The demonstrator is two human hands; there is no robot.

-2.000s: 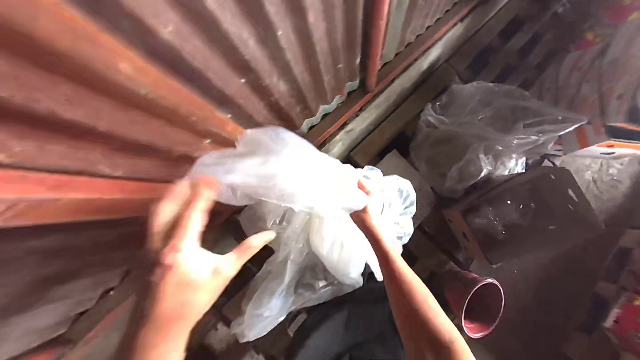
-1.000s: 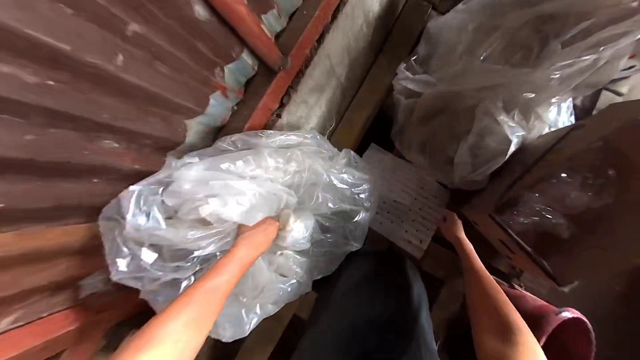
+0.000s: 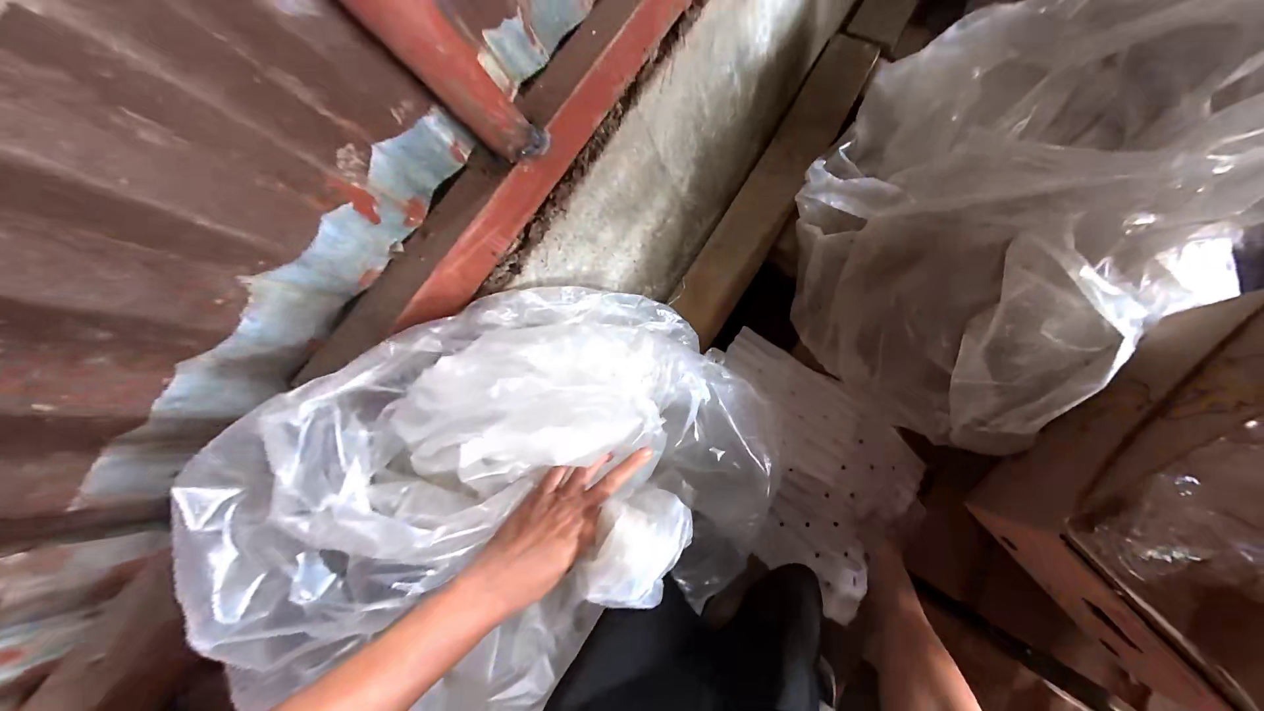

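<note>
A large bundle of clear plastic bags or sheeting (image 3: pixel 346 464) lies low in front of me, with whiter, crumpled plastic (image 3: pixel 533 395) in its middle. My left hand (image 3: pixel 553 538) rests on this bundle, palm down, fingers spread and pressed against the white plastic. To the right of the bundle is a pale, dotted sheet (image 3: pixel 820 474), perforated or printed, its left part behind the clear plastic. My right hand (image 3: pixel 889 528) is at the lower right edge of that sheet; it is blurred and dark, so its fingers and grip cannot be made out.
A rusty corrugated metal wall (image 3: pixel 148 247) with a red metal frame (image 3: pixel 553 168) stands at the left. Beside it run a concrete ledge (image 3: pixel 681 158) and a wooden beam (image 3: pixel 780 188). Another clear plastic bag (image 3: pixel 938 267) is at the upper right, above a cardboard box (image 3: pixel 1076 533).
Two seconds ago white plastic was held up in my right hand; now it lies in the bundle. Since a second ago my left hand has spread its fingers. The view has moved closer.
</note>
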